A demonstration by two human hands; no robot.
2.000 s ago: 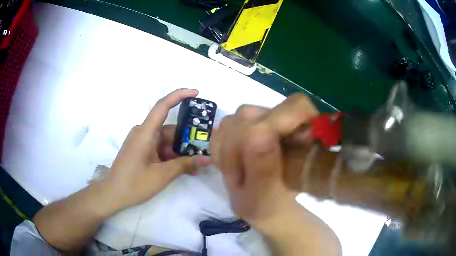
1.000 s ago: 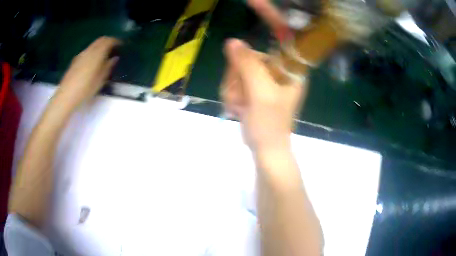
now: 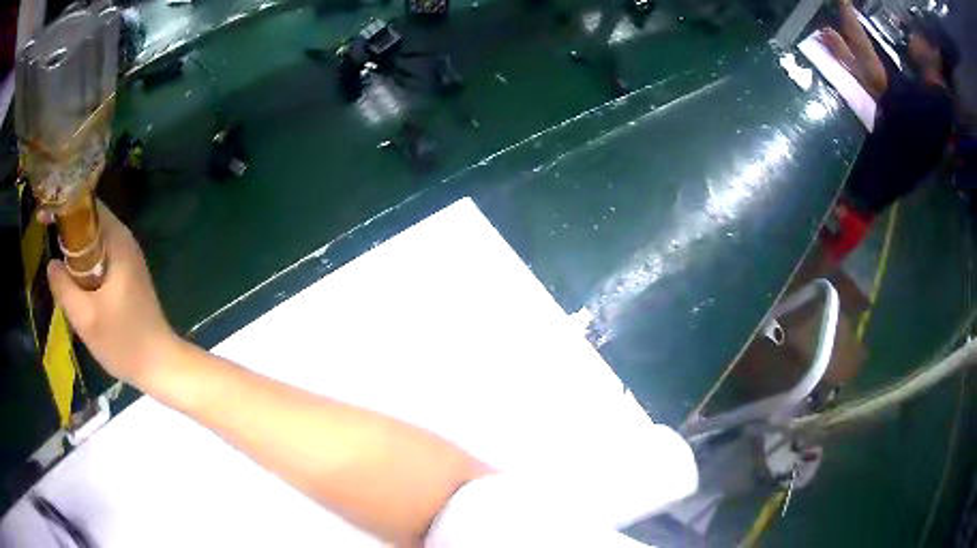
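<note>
My right hand (image 3: 116, 305) is at the left of the picture, closed around the amber-brown grip of the glue gun (image 3: 77, 230). The gun points up, with its bulky clear plastic-wrapped part (image 3: 66, 91) at the top left. The nozzle cannot be made out. My bare right forearm crosses the white paper (image 3: 364, 332). My left hand is not in view. A thin black cord (image 3: 62, 521) lies at the bottom left.
The green conveyor belt (image 3: 289, 203) carries several scattered adapters (image 3: 377, 39). The yellow-and-black bar (image 3: 59, 369) is at the far left. A person in dark clothes (image 3: 911, 134) is at the upper right. A white curved metal tube (image 3: 823, 343) stands at the lower right.
The view has swung right. The adapter held two seconds ago is no longer seen in a hand. My left hand has left the picture. My right hand now shows at the left, still holding the gun.
</note>
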